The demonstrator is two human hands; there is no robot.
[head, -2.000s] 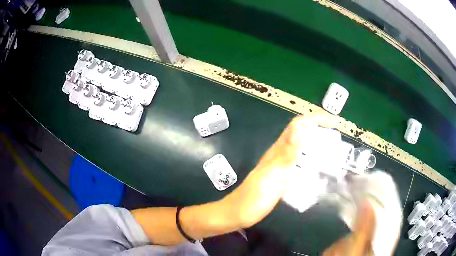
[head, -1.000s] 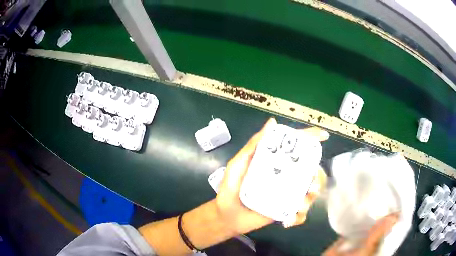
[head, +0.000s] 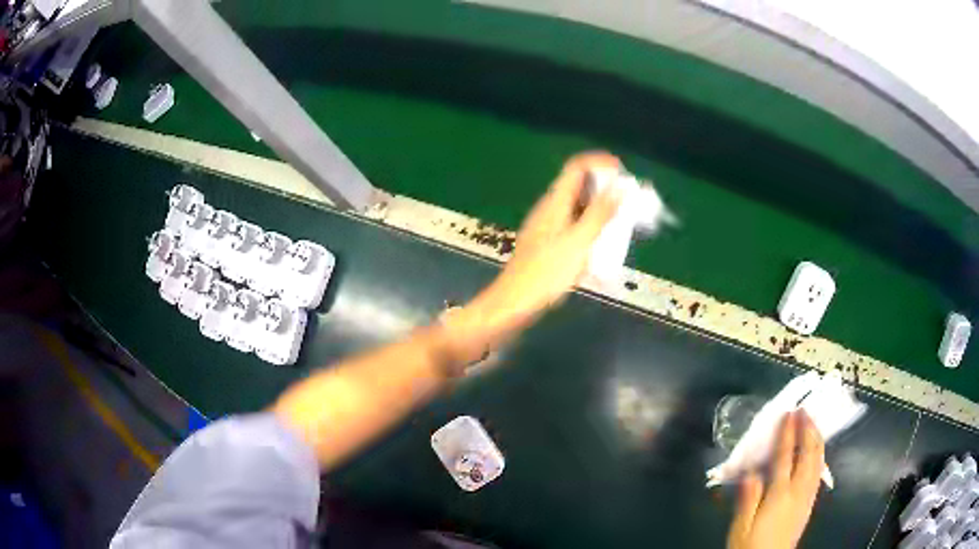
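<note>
My left hand (head: 564, 231) is stretched out over the belt edge rail and holds a white plug adapter (head: 614, 231), blurred, over the near side of the green conveyor. My right hand (head: 784, 483) lies on a white cleaning cloth (head: 778, 424) on the bench near the rail, fingers over it. A clear round container (head: 735, 418) shows at the cloth's left side, partly covered. A single white adapter (head: 468, 453) lies on the bench with its pins up. The adapter that stood behind it is mostly hidden by my left forearm.
Two tight adapter rows (head: 231, 273) stand at the bench's left. An adapter pile (head: 945, 509) is at the far right edge. The conveyor (head: 462, 118) carries spaced adapters, one (head: 806, 298) near the rail (head: 687, 311). A grey metal upright (head: 258, 102) rises at the upper left.
My left hand has moved up and away with the adapter, from over the bench to the belt. My right hand has lowered the cloth to the bench. The view has shifted.
</note>
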